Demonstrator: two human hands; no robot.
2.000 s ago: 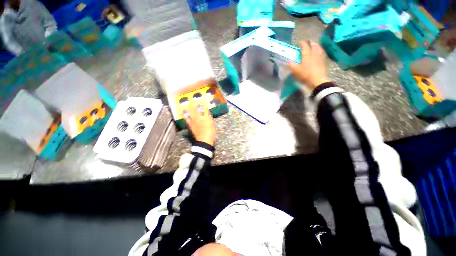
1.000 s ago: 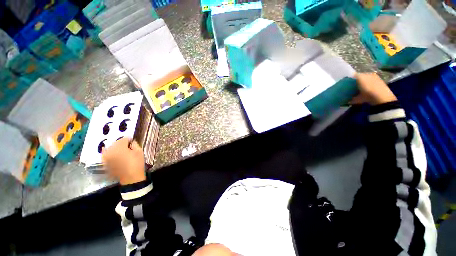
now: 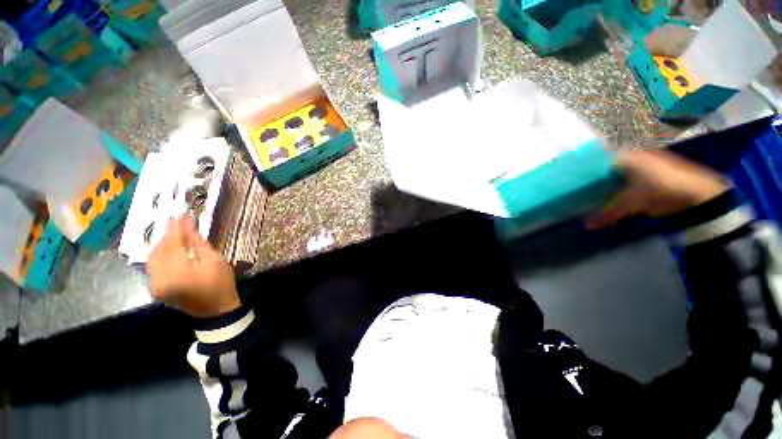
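Observation:
My left hand [image 3: 193,267] is at the near side of the stack of white inserts [image 3: 244,210], its fingers closed on the top white insert [image 3: 176,184]. The insert has dark round holes and is blurred; the fingers hide part of it. My right hand [image 3: 664,184] holds an open teal box [image 3: 557,184] by its right end, at the bench's front edge. The box's white inside and lid face up and left, and no yellow shows in it. The right hand is partly blurred.
A lidded box with a yellow insert [image 3: 296,137] stands right of the stack. More filled boxes [image 3: 99,201] stand at left and one at far right [image 3: 673,77]. An open box [image 3: 429,56] stands behind the held one. A white scrap [image 3: 321,241] lies near the edge.
My left hand has moved from the yellow-insert box to the white stack. My right hand has brought an open box right and towards the front edge, tipping it.

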